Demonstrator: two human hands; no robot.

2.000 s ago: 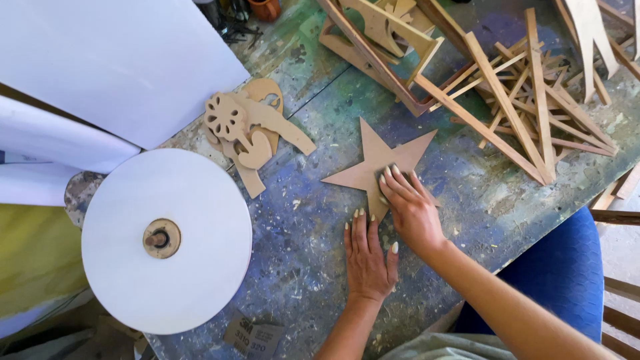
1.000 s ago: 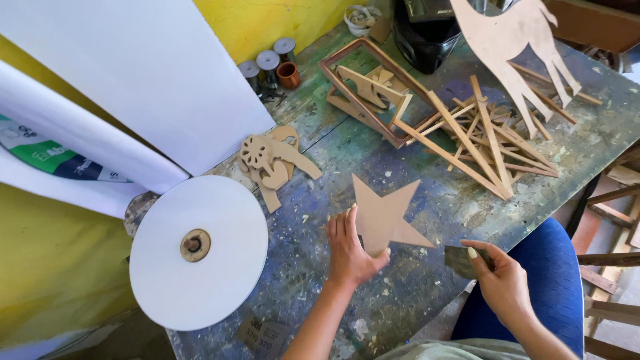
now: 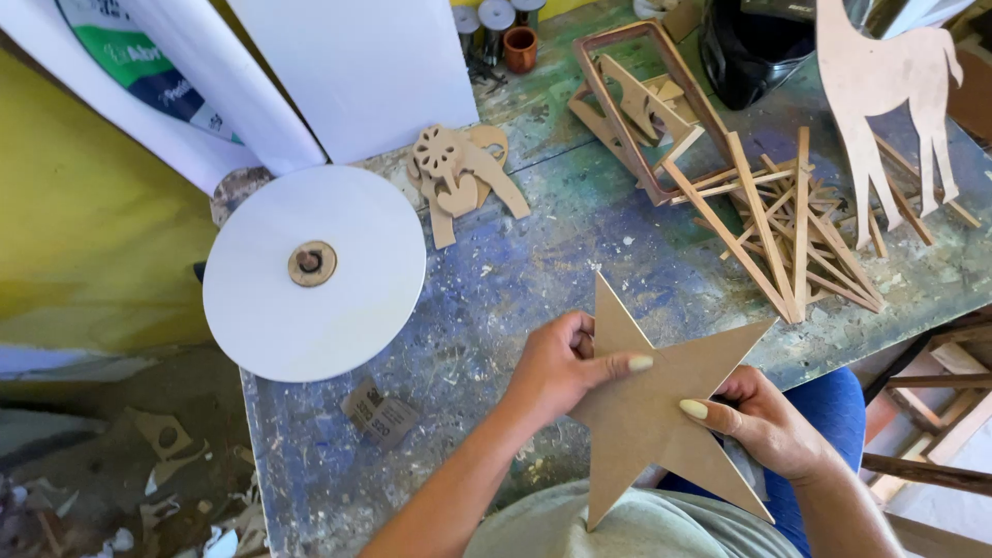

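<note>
A flat star of brown fibreboard (image 3: 659,407) is lifted off the workbench, close to my body and over my lap. My left hand (image 3: 570,372) grips it at the upper left, thumb on the face and fingers curled at the edge. At its right side my right hand (image 3: 763,422) pinches it, thumb on top and fingers behind. A grey edge, perhaps sandpaper, shows below the right hand, mostly hidden. Another piece of sandpaper (image 3: 378,415) lies on the bench to the left, its printed back facing up.
On the paint-stained workbench (image 3: 511,287) are a white disc (image 3: 356,310), cut fibreboard shapes (image 3: 457,194), a wooden frame (image 3: 659,186), thin wood strips (image 3: 802,232), a fibreboard animal figure (image 3: 887,85), a small brown pot (image 3: 520,48) and a black helmet (image 3: 744,58). Scraps litter the floor at left.
The star lay flat on the bench under my hands; now both hands hold it raised. My right hand, holding a dark sanding piece apart from the star one second ago, has come to its edge.
</note>
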